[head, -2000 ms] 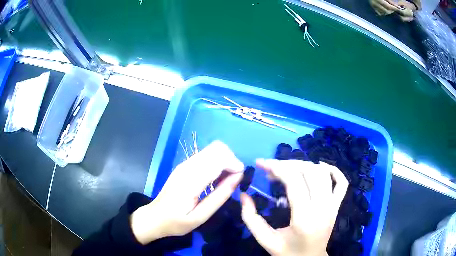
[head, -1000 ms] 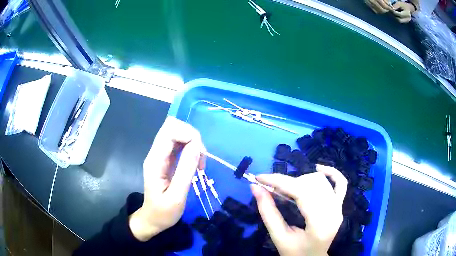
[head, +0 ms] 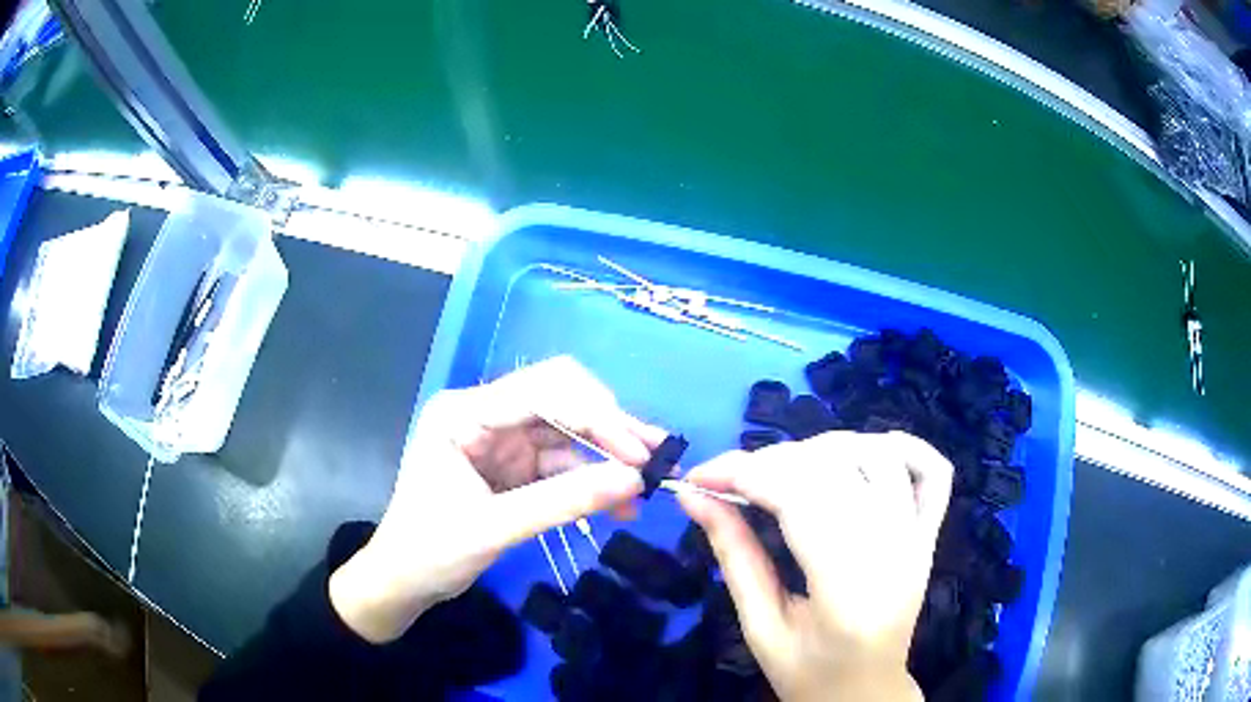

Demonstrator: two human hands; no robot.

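Note:
A black housing (head: 664, 465) is held between my two hands above the blue tray (head: 789, 257). My left hand (head: 515, 480) grips the housing's left side, with a white lead (head: 576, 436) running back under the fingers. My right hand (head: 823, 542) pinches the white lead where it comes out on the housing's right side. More white leads hang below my left hand; their upper ends are partly hidden by it. Other leads (head: 672, 302) lie at the tray's back. A heap of black housings (head: 960, 453) fills the tray's right and front.
The green belt (head: 823, 151) runs behind the tray, with assemblies on it at top centre and right (head: 1192, 329). A clear bin (head: 199, 322) and white packet (head: 72, 295) lie left. A metal upright (head: 151, 96) stands upper left. White bags (head: 1207, 651) are at lower right.
My left hand has moved right from the lead's far end onto the housing. The assemblies on the belt have shifted left. Another person's arm shows at lower left.

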